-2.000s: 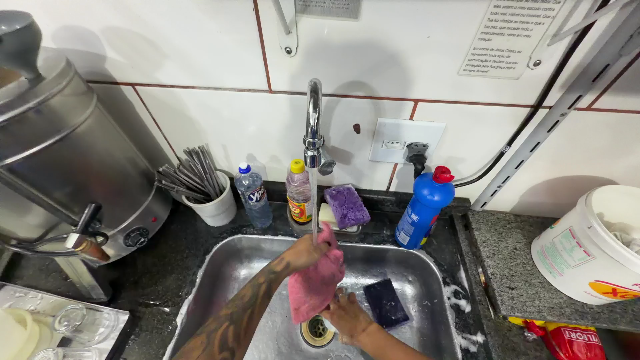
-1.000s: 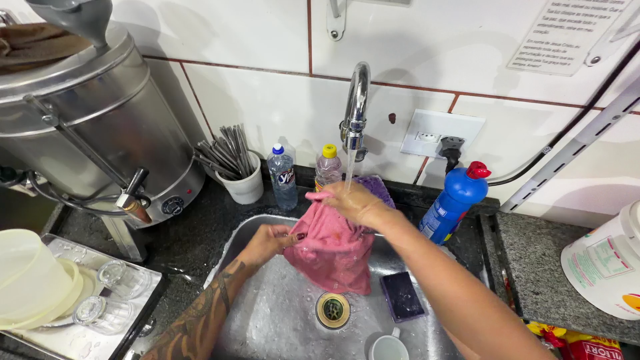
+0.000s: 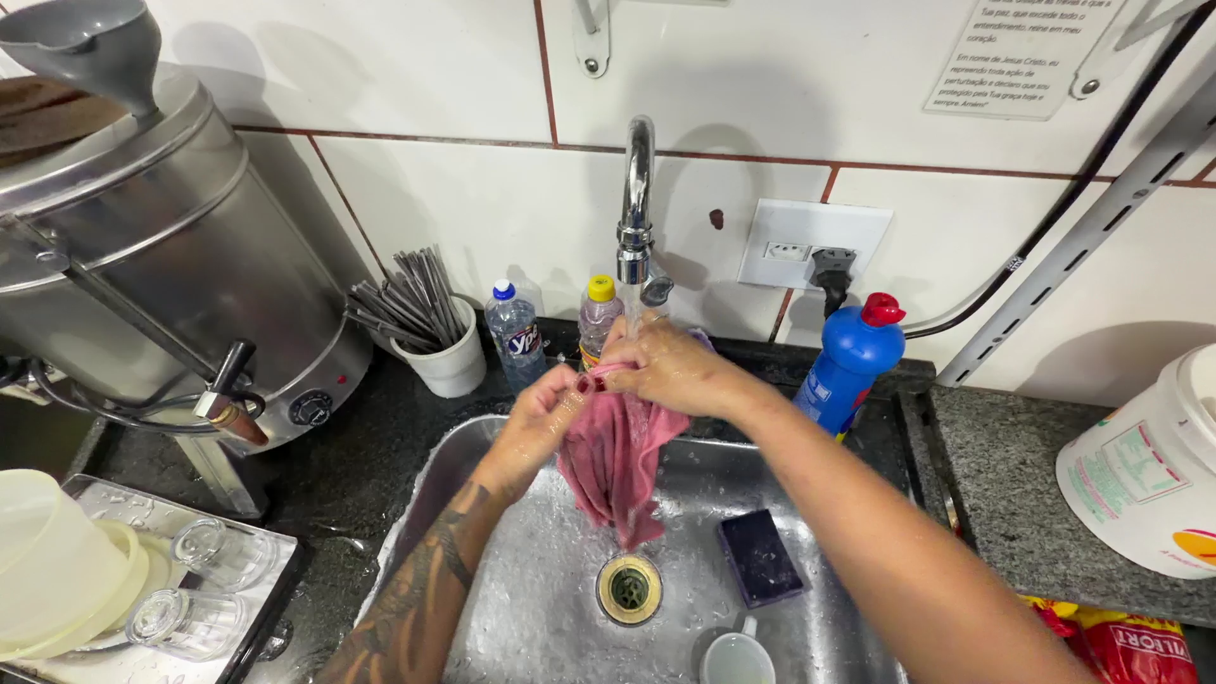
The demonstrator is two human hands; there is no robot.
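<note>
A wet pink cloth (image 3: 617, 465) hangs over the stainless steel sink (image 3: 532, 589), pinched at its top edge by my left hand (image 3: 537, 423) and my right hand (image 3: 665, 366). Water runs from the chrome faucet (image 3: 638, 199) onto my right hand and the cloth. Beneath the cloth's lower tip is the drain (image 3: 629, 589). A dark sponge (image 3: 760, 558) lies in the basin to the right of the drain, and a white cup (image 3: 737, 659) stands near the bottom edge of the view.
Behind the sink stand a blue-capped bottle (image 3: 516, 337), a yellow-capped bottle (image 3: 600, 313) and a blue bottle (image 3: 848, 356). A white pot (image 3: 446, 356) holds metal utensils. At left are a steel urn (image 3: 180, 247) and a tray (image 3: 261, 589) with glasses; at right, a white bucket (image 3: 1140, 465).
Both hands have shifted along the cloth from two seconds ago, when it was bunched low over the basin. It now hangs from its top edge. The cup has come into view.
</note>
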